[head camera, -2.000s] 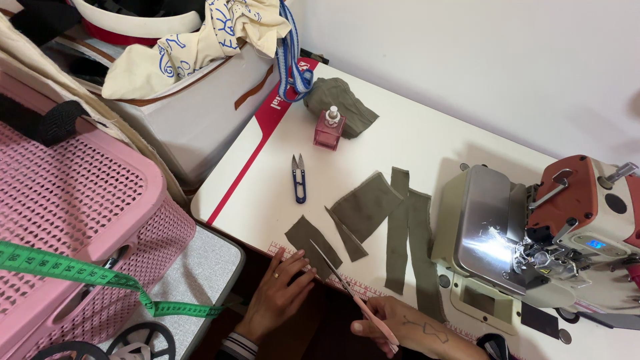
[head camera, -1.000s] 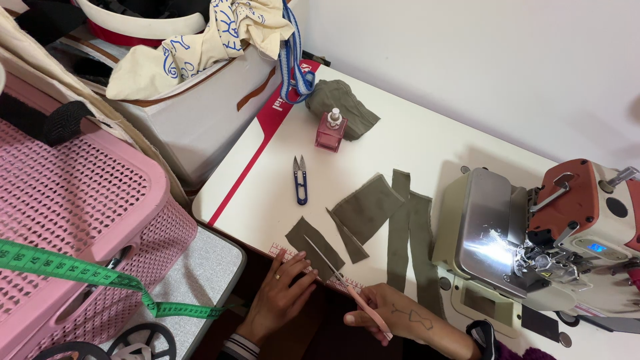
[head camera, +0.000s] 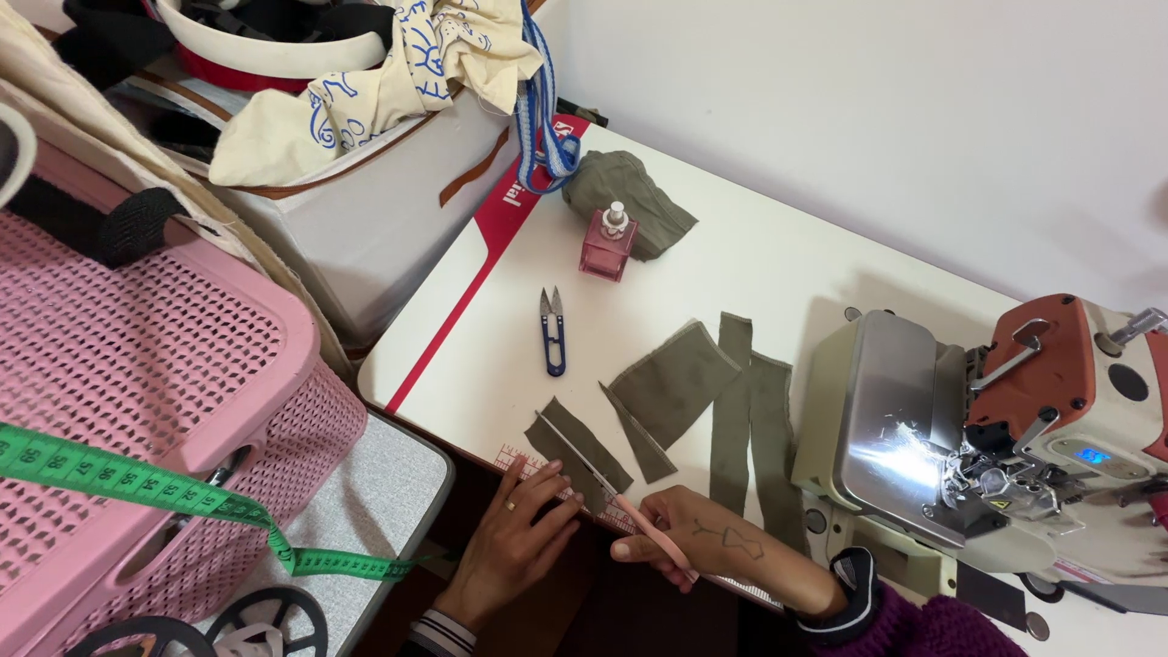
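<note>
My right hand (head camera: 671, 538) holds pink-handled scissors (head camera: 584, 459), whose blades lie over a small olive fabric piece (head camera: 573, 438) at the table's front edge. My left hand (head camera: 529, 529), with a ring on it, rests at that edge with fingers apart, its fingertips by the lower part of this piece. To the right lie a larger olive piece (head camera: 680, 379), a narrow pointed scrap (head camera: 639, 438) and two long strips (head camera: 733, 420). Blue-handled thread snips (head camera: 553, 338) lie farther back on the table.
An overlock sewing machine (head camera: 1031, 438), its light on, stands at the right. A pink glass bottle (head camera: 608, 245) stands by bunched olive fabric (head camera: 639, 196). At the left are a pink plastic basket (head camera: 310, 438), a green tape measure (head camera: 228, 506) and a white fabric bin (head camera: 365, 237).
The scissors' blades have come closer together, lying nearly in one line over the small piece. My left hand stays at the table's edge.
</note>
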